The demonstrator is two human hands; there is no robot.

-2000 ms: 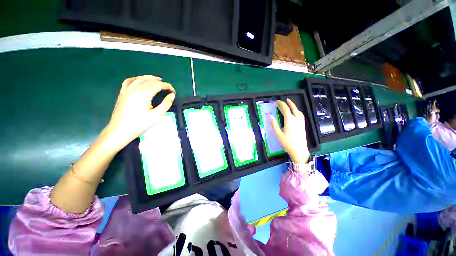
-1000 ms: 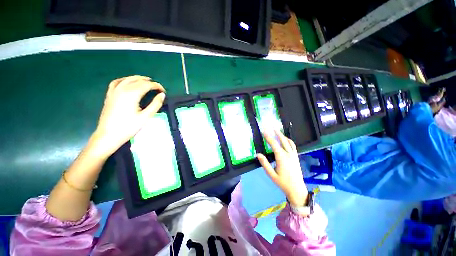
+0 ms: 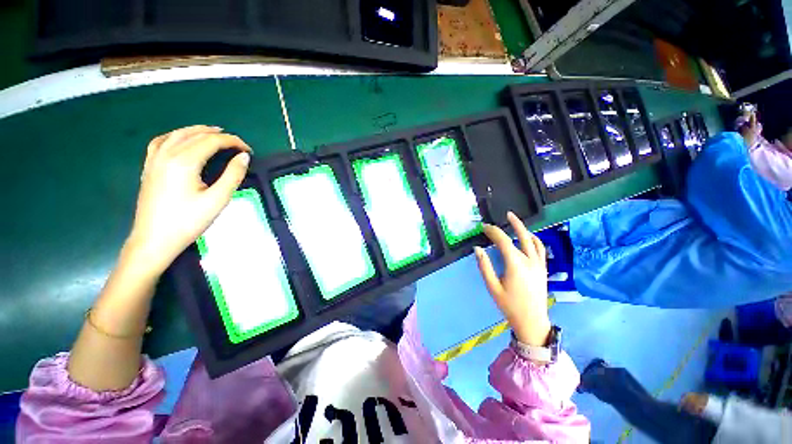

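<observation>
A black foam tray [image 3: 314,310] lies in front of me with several smartphones in its slots, their screens white with green borders. The leftmost smartphone [image 3: 252,269] is partly covered by my left hand [image 3: 184,186], which is curled at its upper left with thumb and fingers nearly meeting; I see nothing held in it. My right hand [image 3: 518,282] is empty with fingers spread, at the lower right corner of the fourth smartphone [image 3: 452,191]. Whether a fingertip touches that phone is unclear. The rightmost slot [image 3: 504,165] holds no phone.
A neighbouring tray [image 3: 563,190] of dark phones adjoins on the right. A back tray [image 3: 208,39] holds one phone [image 3: 386,24] with a lit spot, above a brown board [image 3: 473,33]. A person in blue [image 3: 660,247] sits at the right. Another person's dark-clothed leg shows at the lower right.
My right hand has moved down the fourth phone to its lower right corner. Its screen, earlier lavender inside the border, is now mostly white. The view has shifted, and a leg has appeared at the lower right.
</observation>
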